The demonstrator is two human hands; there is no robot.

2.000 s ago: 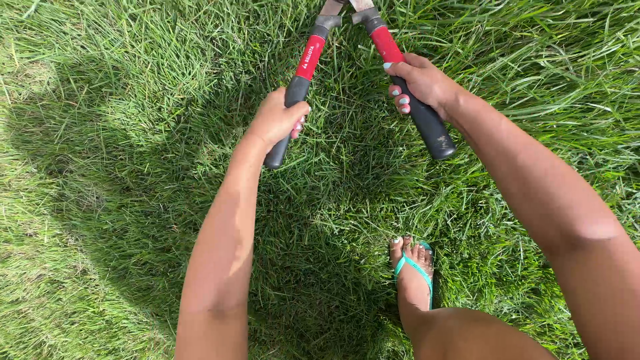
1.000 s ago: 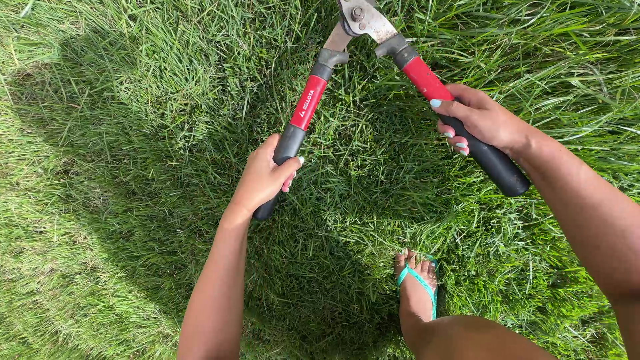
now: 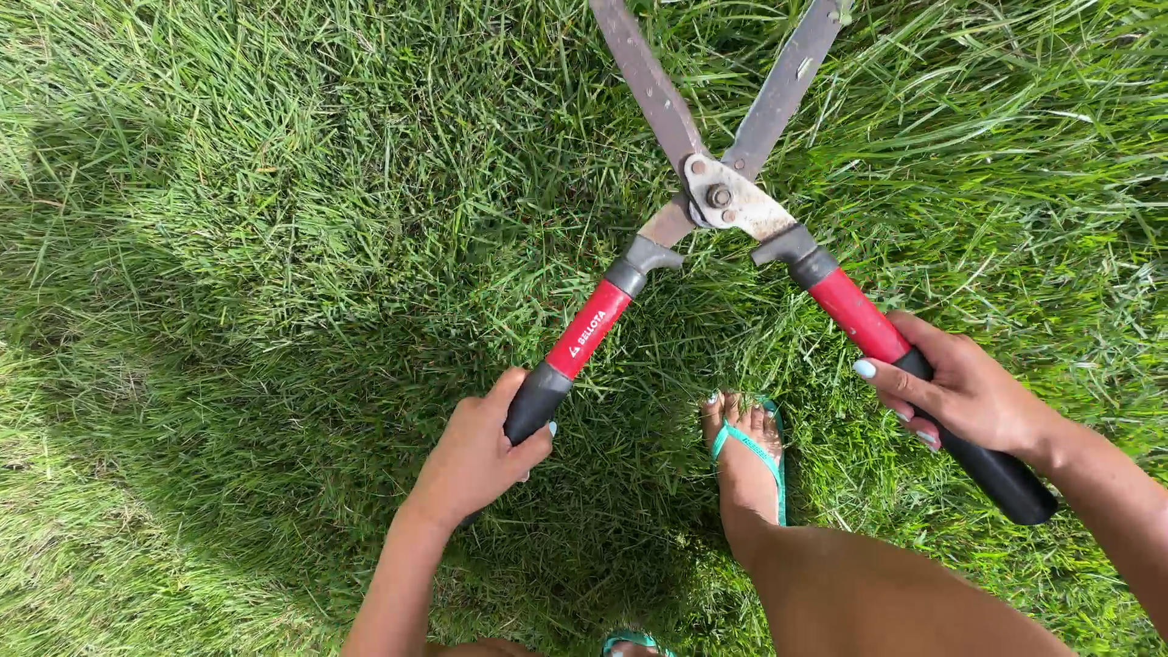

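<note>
Bellota hedge shears [image 3: 719, 196] with red and black handles lie across the upper middle of the view, their two worn metal blades spread in a V and the tips at or past the top edge. My left hand [image 3: 484, 444] is closed around the black grip of the left handle. The upper part of the right handle's black grip is in my right hand [image 3: 958, 388], with the end of that grip sticking out below. Short green grass [image 3: 365, 301] lies under the tool. Bits of grass cling to the right blade.
My foot in a turquoise flip-flop [image 3: 750, 447] stands on the grass below the shears, between the handles. Part of a second flip-flop [image 3: 634, 641] shows at the bottom edge. Longer grass [image 3: 1022, 173] grows at the upper right.
Both hands and the shears have moved down in the view, toward my foot. The blades, mostly out of the earlier frames, now show spread apart. Both hands have kept their hold.
</note>
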